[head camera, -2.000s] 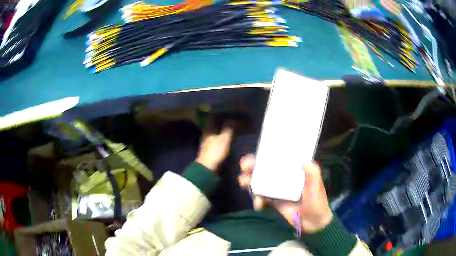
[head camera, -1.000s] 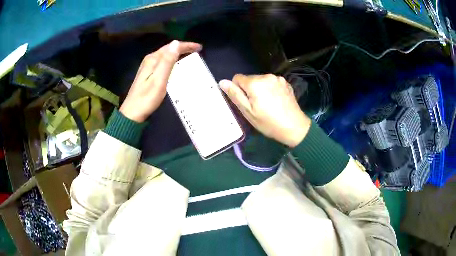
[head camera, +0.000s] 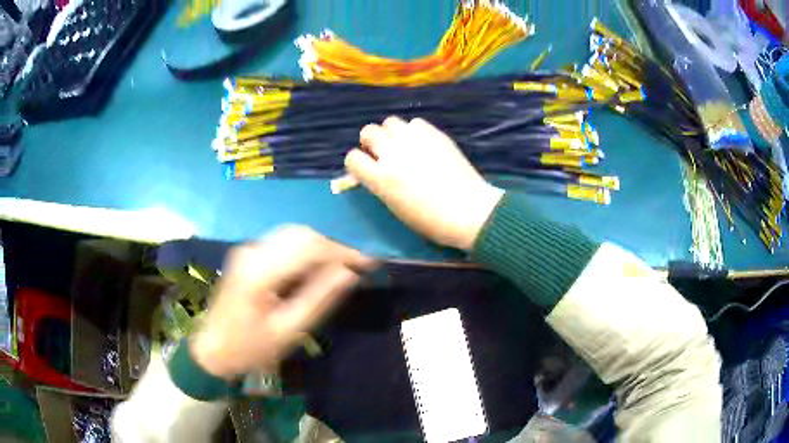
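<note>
The pile of black sleeved cable assemblies (head camera: 484, 117) lies on the teal bench, with yellow ends and white or blue tips at both sides. My right hand (head camera: 420, 177) rests on the front of the pile, fingers curled down at one cable whose pale tip shows below them; whether they grip it is hidden. My left hand (head camera: 277, 298) is blurred, in front of the bench edge, fingers pointing right; I cannot tell if it holds anything. The smartphone (head camera: 445, 376) lies on my dark lap with a white screen, untouched by either hand.
Orange-yellow wire leads (head camera: 407, 69) lie behind the pile. A roll of tape (head camera: 246, 13) is at the back left. More dark cables (head camera: 666, 121) and a yellow-green tape strip (head camera: 702, 212) are at the right. Below the bench are a red object (head camera: 43, 337) at left and grey ribbed parts (head camera: 753, 389) at right.
Both hands have left the phone, which now lies on the lap. My right hand has moved up onto the cables; my left hand is near the bench edge. The view has tilted up to the bench.
</note>
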